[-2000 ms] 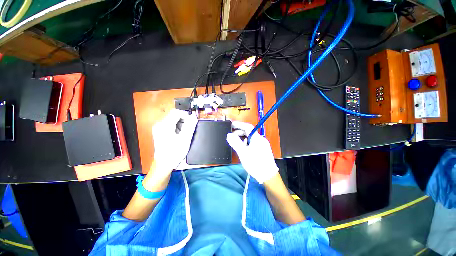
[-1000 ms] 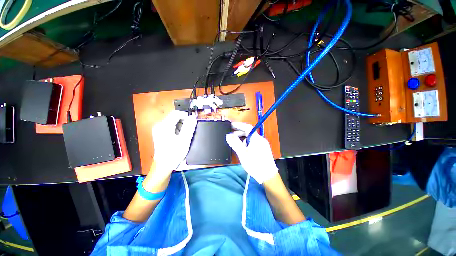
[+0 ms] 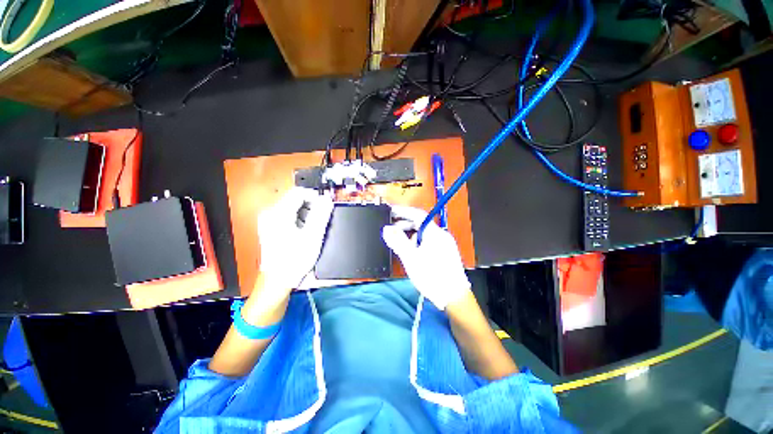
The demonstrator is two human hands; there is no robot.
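Observation:
A flat black set-top box [image 3: 356, 242] lies on the orange mat [image 3: 246, 182] in front of me, its far edge close to the whitish test connector fixture [image 3: 349, 175]. My left hand [image 3: 290, 233], in a white glove with a light blue wrist band, holds the box's left edge near the far corner. My right hand [image 3: 430, 258], also white-gloved, is at the box's right edge, with the end of the thick blue cable [image 3: 483, 158] between its fingers. The cable's tip is hidden by the fingers. A blue marker pen [image 3: 439, 188] lies on the mat's right side.
Two black boxes [image 3: 152, 240] sit on orange-red pads at left, another at the far left edge. A remote control [image 3: 596, 199] and an orange-brown power box [image 3: 682, 144] are at right. Red, white and yellow plugs [image 3: 415, 112] and tangled black leads lie behind the mat.

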